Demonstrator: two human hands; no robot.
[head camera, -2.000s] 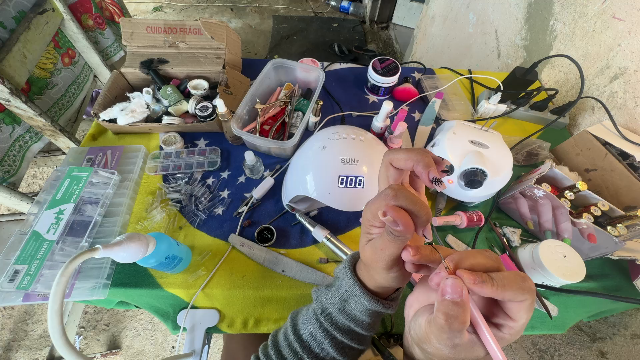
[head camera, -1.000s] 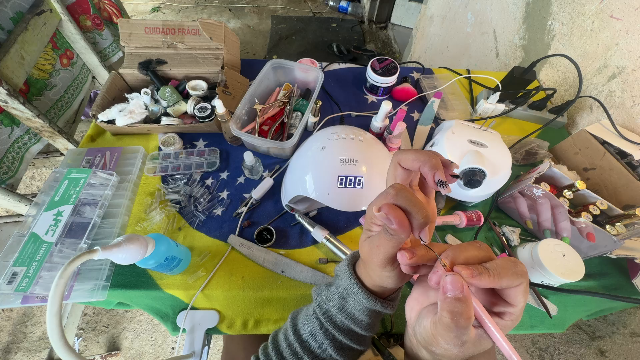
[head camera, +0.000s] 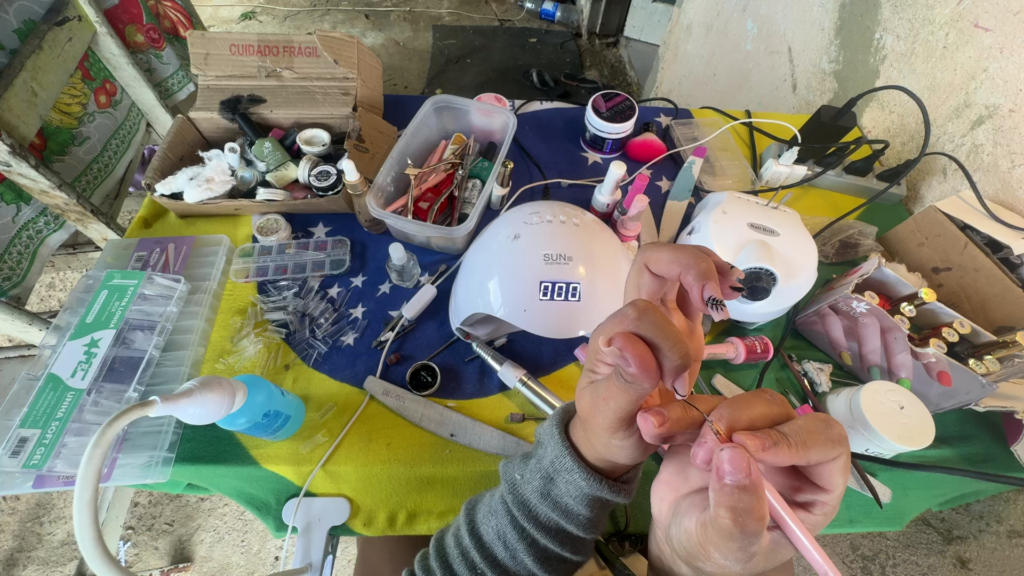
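Note:
My left hand (head camera: 632, 376), in a grey sleeve, holds a finger of another person's hand (head camera: 676, 280). That hand has dark nail decoration, with a black leaf-like pattern on one nail. My right hand (head camera: 752, 480) pinches a pink-handled fine nail-art brush (head camera: 788, 520) near its metal collar. The brush's thin dark tip points up and left, close to the fingertips between my hands; whether it touches a nail cannot be told. Behind the hands stands a white nail lamp (head camera: 544, 264) with a lit display. A small open pot of dark gel (head camera: 422, 378) lies to the left.
A nail drill machine (head camera: 748, 256) and a white jar (head camera: 880, 418) stand at right, near a box of polish bottles (head camera: 904, 336). The drill handpiece (head camera: 520, 384) and a curved nail file (head camera: 448, 420) lie left of my hands. A blue bottle (head camera: 264, 406) and cables are further left.

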